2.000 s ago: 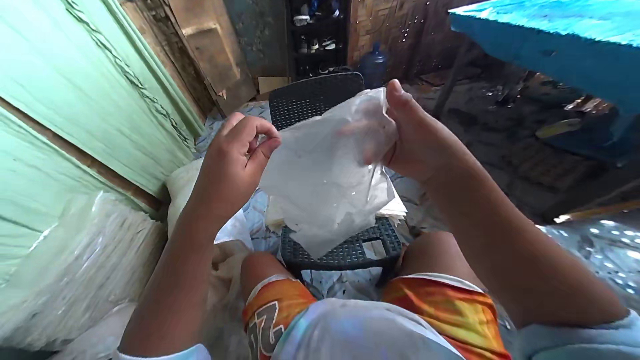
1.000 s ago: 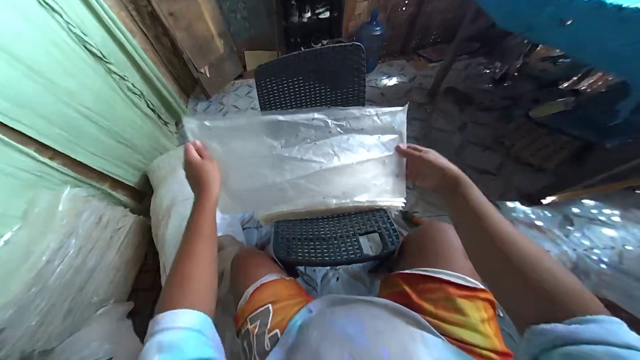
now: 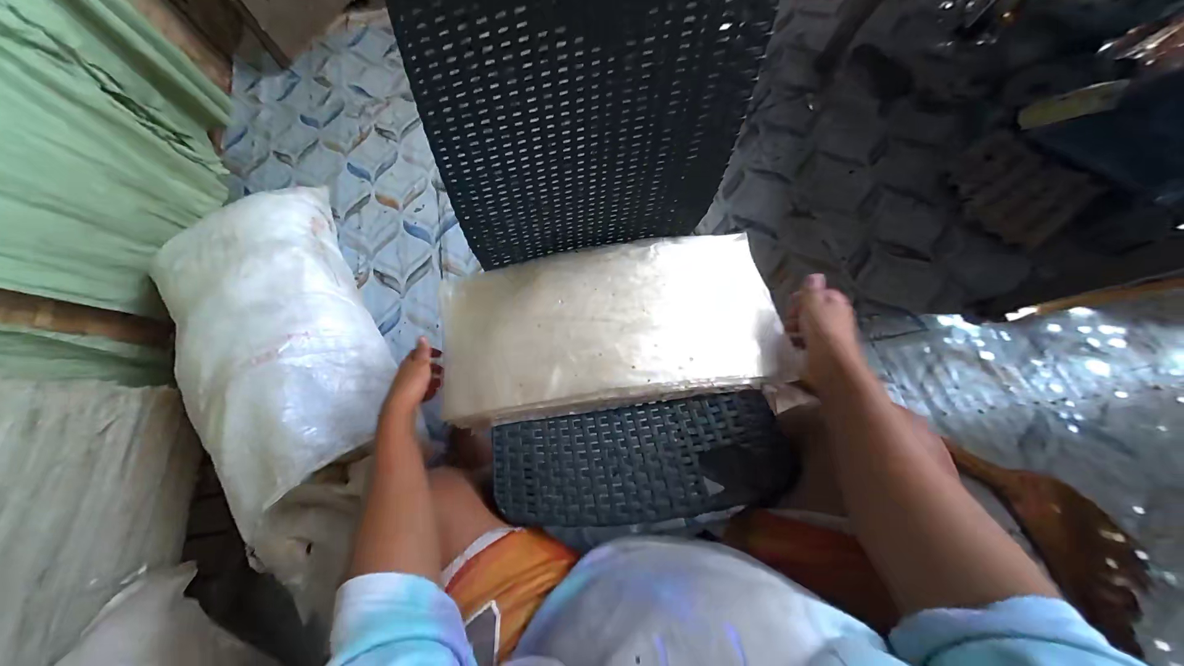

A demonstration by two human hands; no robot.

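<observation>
A stack of clear plastic sheets or bags (image 3: pixel 610 324) lies on the seat of a black woven-pattern plastic chair (image 3: pixel 638 462). My left hand (image 3: pixel 413 375) is just off the stack's left end, fingers apart, holding nothing that shows. At the right end, my right hand (image 3: pixel 819 324) is beside the stack's edge with its fingers bent; whether it touches or grips the plastic cannot be told.
A full white sack (image 3: pixel 277 333) stands on the patterned floor (image 3: pixel 379 176) at the left, near a green curtain (image 3: pixel 83 166). Bundled plastic (image 3: pixel 92 509) fills the lower left. The chair's backrest (image 3: pixel 592 120) rises behind the stack. Something brown (image 3: pixel 1064 518) lies at the lower right.
The plastic sheet that both hands held up above the chair is now down on the stack. My left hand has let go of it. The view has tilted down and come closer.
</observation>
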